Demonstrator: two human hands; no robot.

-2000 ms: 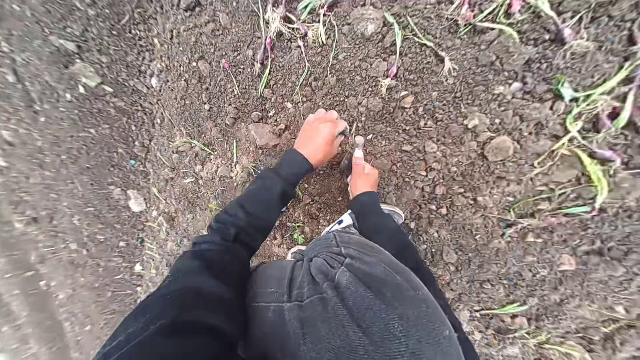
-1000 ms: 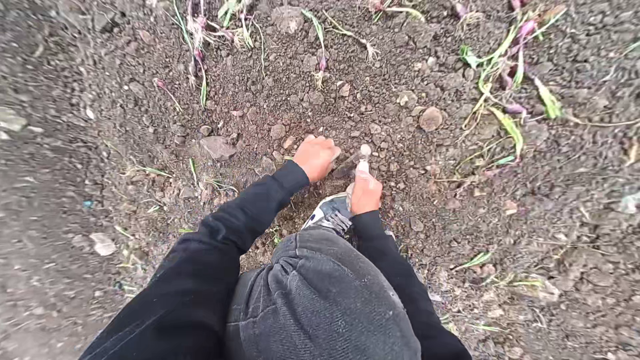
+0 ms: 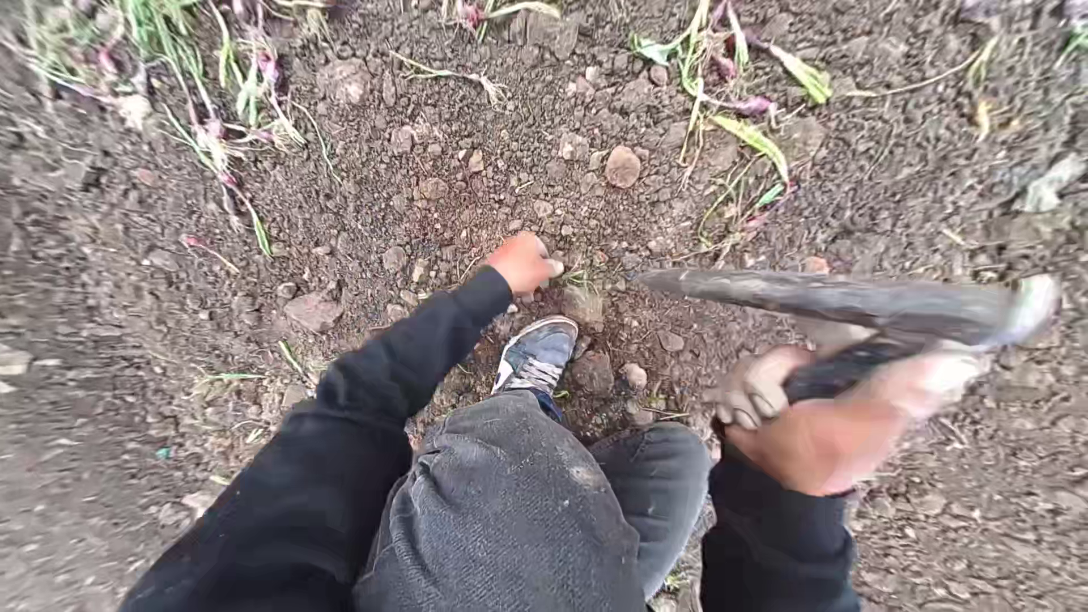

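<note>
My right hand (image 3: 816, 425) is closed around the dark grip of a hand tool with a long, worn, pointed piece (image 3: 816, 293), raised above the soil at the right and blurred. The point faces left, and a pale rounded end sticks out past my hand. My left hand (image 3: 524, 263) is low at the soil just beyond my shoe, its fingers curled by a small green sprig (image 3: 582, 279); whether it grips the sprig I cannot tell. Red onion plants (image 3: 217, 136) lie pulled on the soil at the upper left, and more (image 3: 748, 106) lie at the upper right.
My shoe (image 3: 537, 357) stands on the soil between my hands, close to my left hand. Stones lie about, among them a round one (image 3: 623, 167) ahead and a flat one (image 3: 313, 312) at the left. Loose clods cover the ground.
My right hand has moved away from my left hand, out to the right, and lifted the tool off the soil. Earlier both hands were close together at the ground. The view has shifted.
</note>
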